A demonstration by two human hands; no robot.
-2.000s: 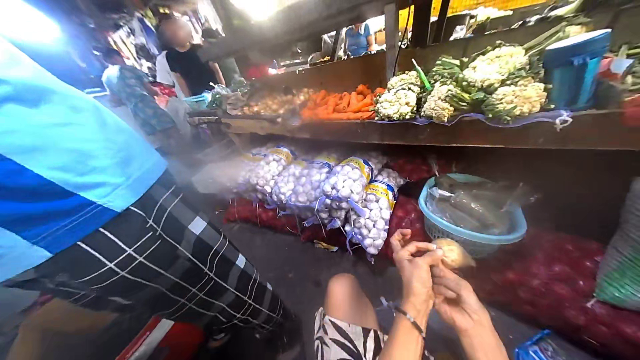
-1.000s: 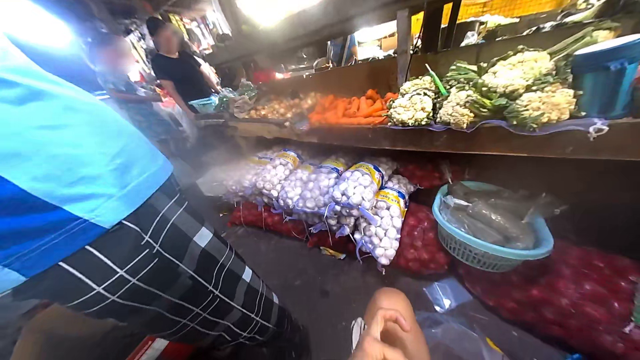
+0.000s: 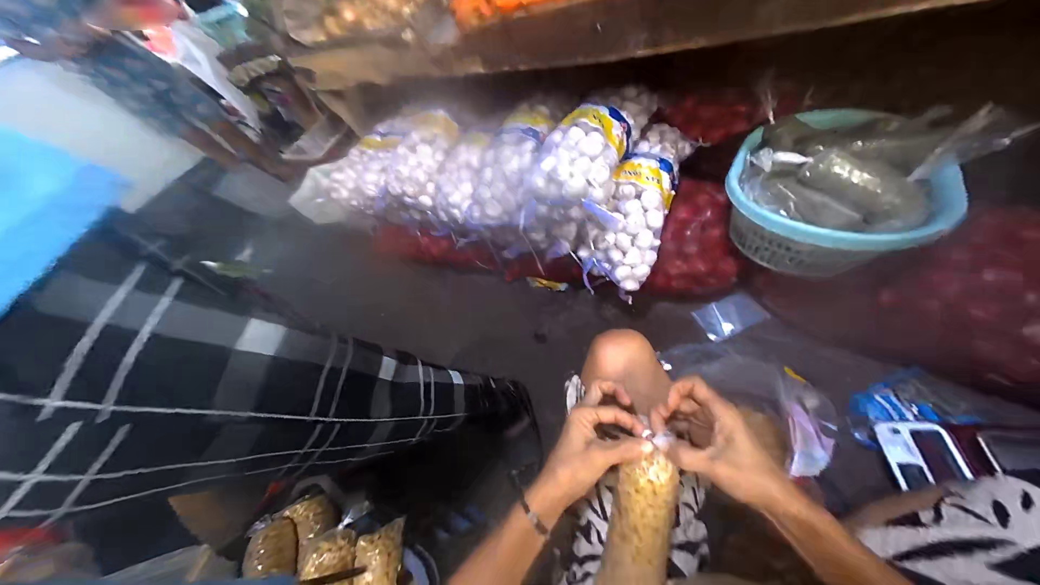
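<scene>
A long clear plastic bag filled with small yellowish pieces (image 3: pixel 643 512) stands upright on my lap. My left hand (image 3: pixel 589 443) pinches one side of its gathered top. On the other side, my right hand (image 3: pixel 715 443) pinches the same plastic with thumb and fingers. The fingertips of both hands nearly meet above the filling. What exactly the filling is cannot be told.
Mesh sacks of garlic (image 3: pixel 577 162) lie on red mesh sacks (image 3: pixel 699 236) below a wooden shelf (image 3: pixel 650 36). A blue basket (image 3: pixel 849 236) holds plastic bags. A person in plaid trousers (image 3: pixel 268 366) is close on the left, above more filled bags (image 3: pixel 325 540).
The view has tilted down. Both hands are now at the top of the filled bag; a second ago only one hand showed. Two seconds ago they held a small pale yellowish thing.
</scene>
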